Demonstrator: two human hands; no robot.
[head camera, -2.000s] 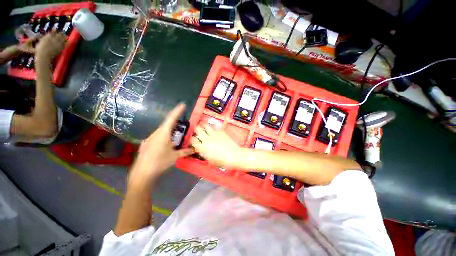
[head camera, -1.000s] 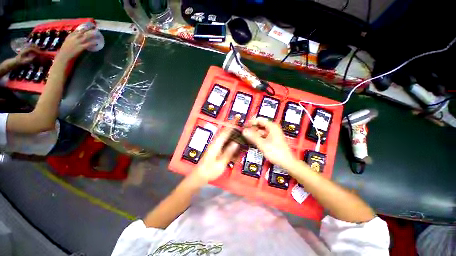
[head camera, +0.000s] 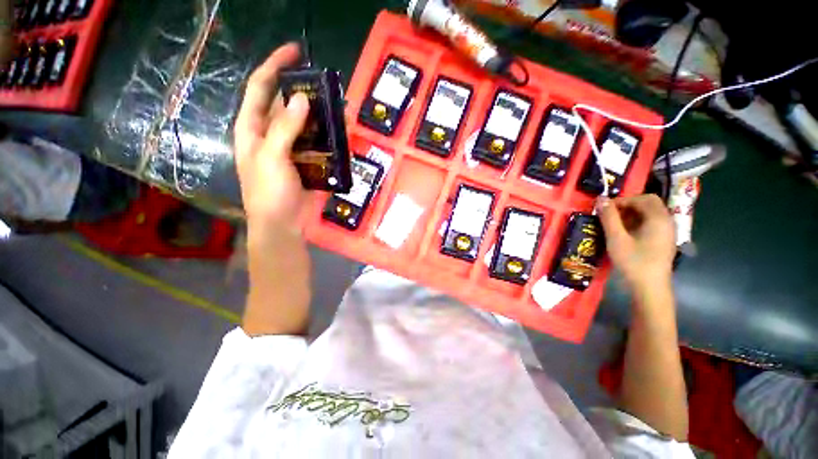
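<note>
My left hand (head camera: 272, 152) holds a black mobile phone (head camera: 325, 130) upright above the left side of the red phone tray (head camera: 399, 254). My right hand (head camera: 639, 235) pinches the plug end of the white USB cable (head camera: 689, 109) at the top of a phone (head camera: 578, 251) in the front right pocket; the fingers hide the plug tip. Five phones lie in the back row, labels up. The front row holds several phones; its second pocket from the left has only a white paper slip (head camera: 400, 220). Another slip (head camera: 551, 292) lies under the front right phone.
A barcode scanner (head camera: 456, 31) lies across the tray's back edge. Another scanner (head camera: 684, 193) lies right of the tray. A second red tray (head camera: 79, 67) with phones is at the upper left. Clear tape (head camera: 170, 108) covers the dark green bench (head camera: 753, 269) at left.
My hands have moved apart. The left has lifted a phone at the tray's left side; the right has moved to the cable at the front right phone. The view has shifted closer to the tray.
</note>
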